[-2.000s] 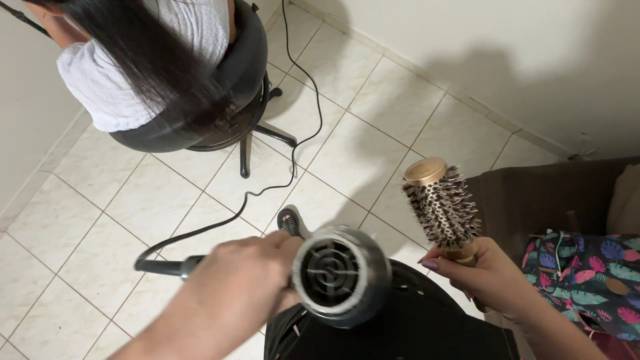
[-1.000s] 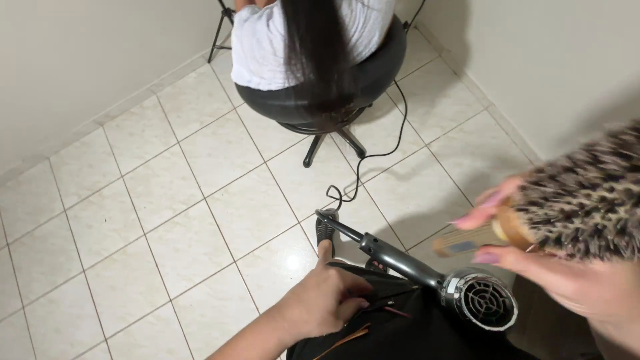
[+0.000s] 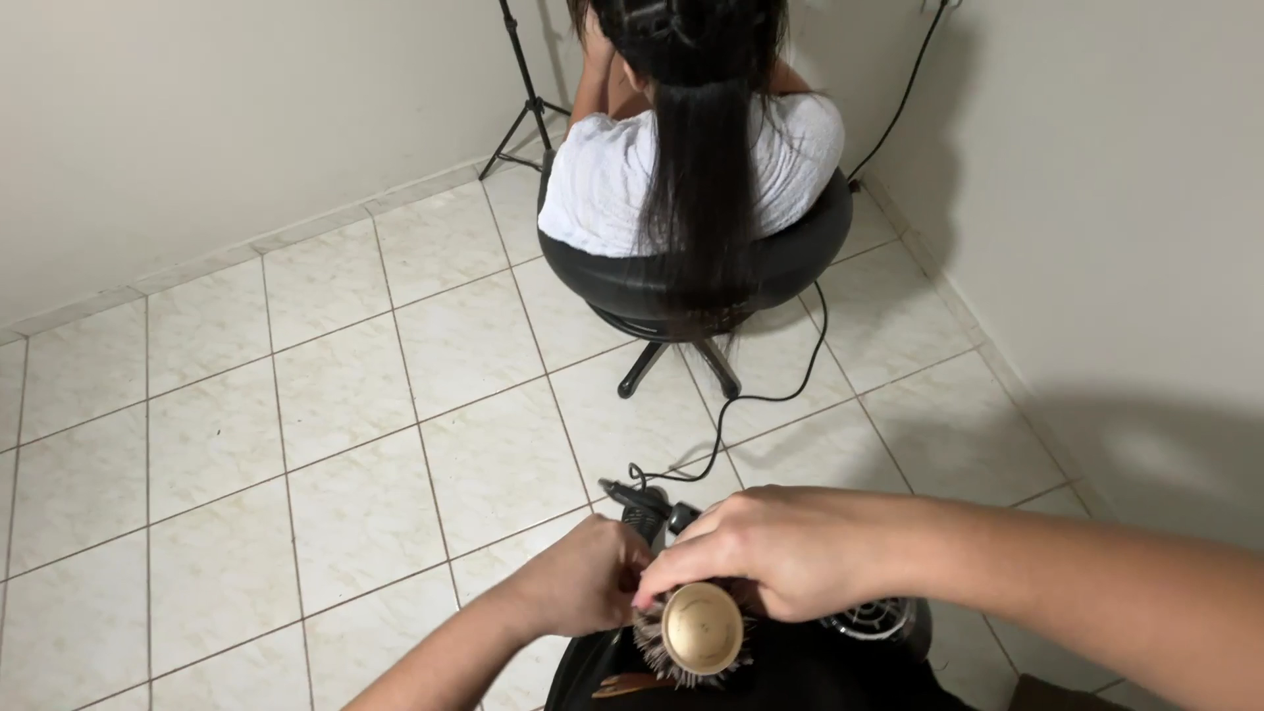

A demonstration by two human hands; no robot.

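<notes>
Low in the head view, my left hand point(image 3: 592, 578) and my right hand point(image 3: 760, 553) meet above the round hair brush point(image 3: 703, 629), whose gold end faces up. My right hand curls over the brush, its handle out of sight. My left fingers are bent beside the bristles; what they hold is hidden. The hair dryer point(image 3: 874, 617) lies on the black cloth of my lap, under my right wrist, its round grille showing. Ahead, a person in a white top point(image 3: 602, 193) sits facing away, long dark hair point(image 3: 701, 188) hanging over the back of the black chair point(image 3: 583, 281).
The dryer's black cord point(image 3: 822, 341) runs over the tiled floor toward the chair base point(image 3: 642, 370). A tripod point(image 3: 533, 104) stands by the left wall. A second cable point(image 3: 913, 84) hangs near the right wall. A brown wooden item point(image 3: 630, 683) lies on the black cloth.
The brush has moved left from the right side to my left hand. My left hand held the dryer two seconds ago and has let go of it. The view has shifted.
</notes>
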